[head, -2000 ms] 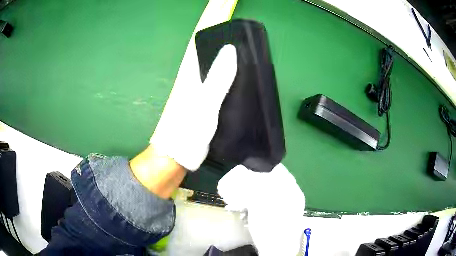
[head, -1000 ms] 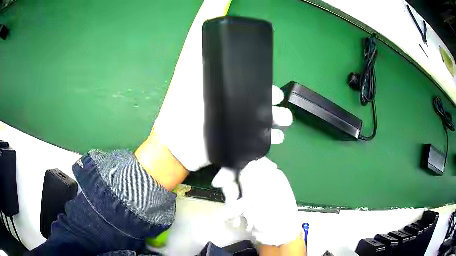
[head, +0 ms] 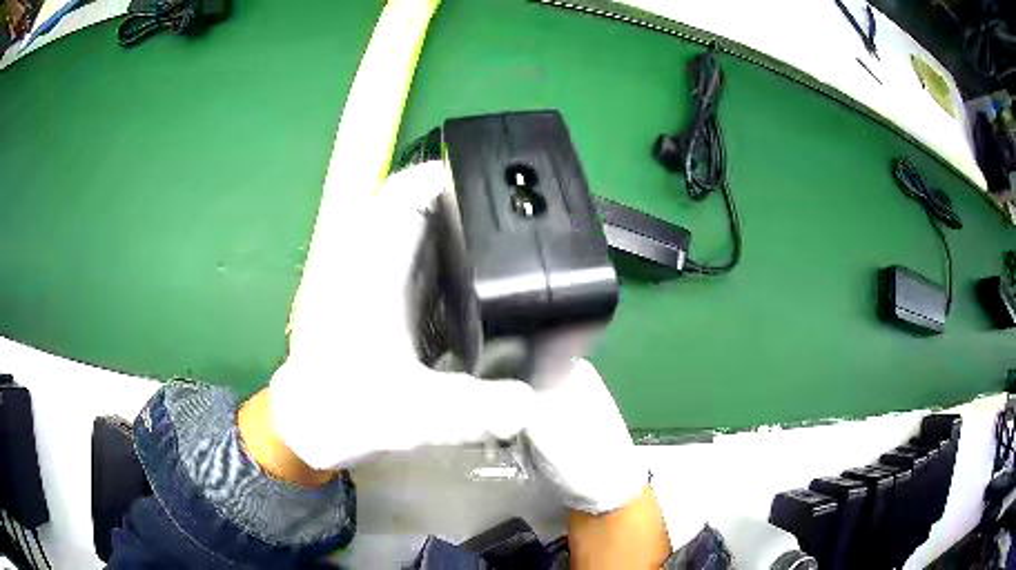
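Observation:
A black power adapter [head: 535,239] is held up in front of me over the near edge of the belt. Its end face with the AC inlet socket [head: 525,190] and two bright pins faces me. My left hand [head: 384,334], in a white glove, is closed around its left side. My right hand [head: 585,440], also in a white glove, holds it from below at the lower right. The far end of the adapter and most of its cord are hidden; a bit of dark cord shows behind its upper left.
Adapters with coiled cords lie on the green belt [head: 780,323], one [head: 646,239] partly behind the held adapter, others at right [head: 916,301] and far left. A yellow-green strip crosses the belt. Adapters stand in a row [head: 869,507] on the near white ledge; more stand at left.
The held adapter has turned from showing its long face to showing its inlet end. My right hand's fingers no longer show beside it. The belt adapters sit further left in view.

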